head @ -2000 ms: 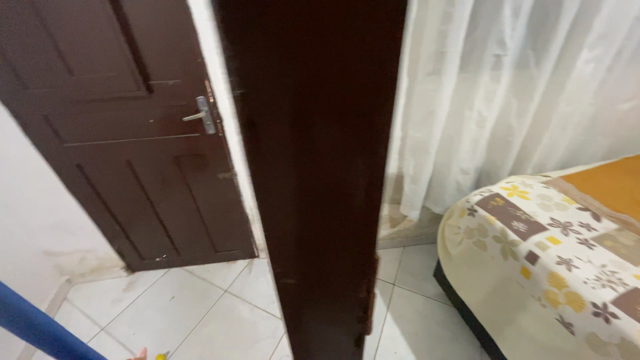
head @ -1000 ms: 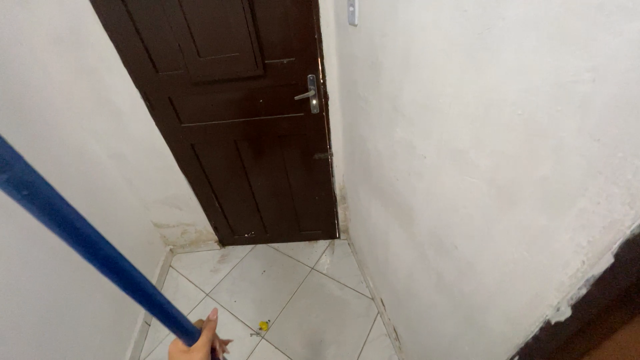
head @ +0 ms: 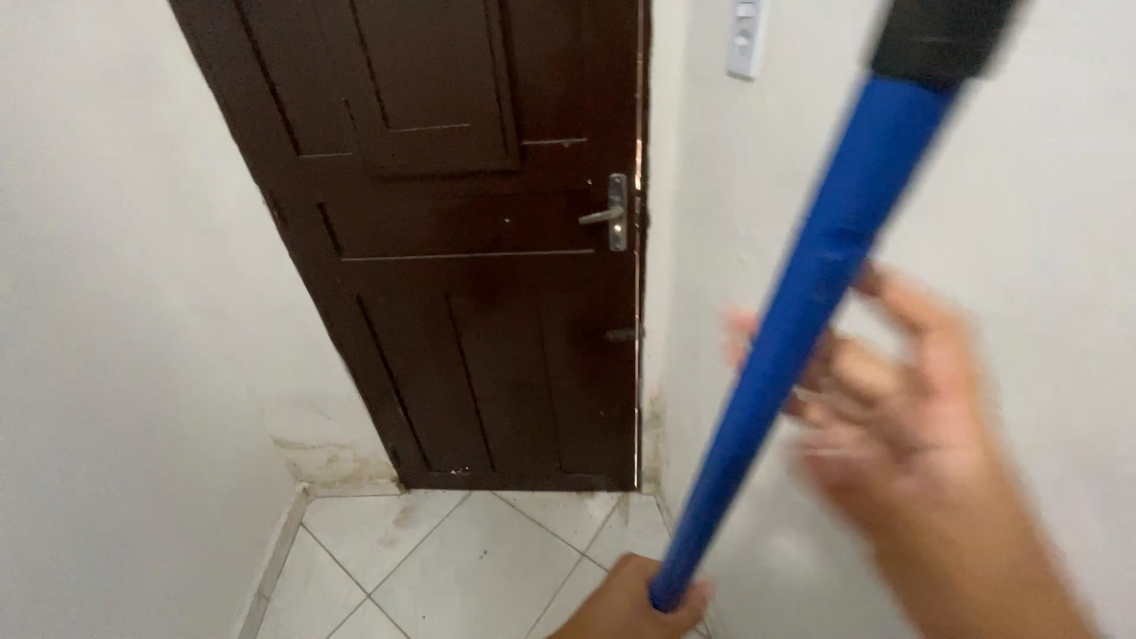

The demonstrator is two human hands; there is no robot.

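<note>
A blue pole (head: pixel 781 346) with a black end piece (head: pixel 942 40) slants from the upper right down to the bottom centre. Around its lower part my left hand (head: pixel 635 599) is closed, at the bottom edge of the view. My right hand (head: pixel 896 390), blurred, is beside the middle of the pole with its fingers partly behind it; whether it grips the pole is not clear. The pole's other end is hidden.
A dark brown panelled door (head: pixel 479 311) with a metal lever handle (head: pixel 612 213) stands shut ahead. White walls (head: pixel 133 311) flank it closely. A light switch (head: pixel 745 37) is on the right wall. White tiles (head: pixel 479 559) cover the floor.
The pole has swung from the left side to the right, its black end now showing. My right hand has come into view. The view has turned from the bed and curtain towards the door.
</note>
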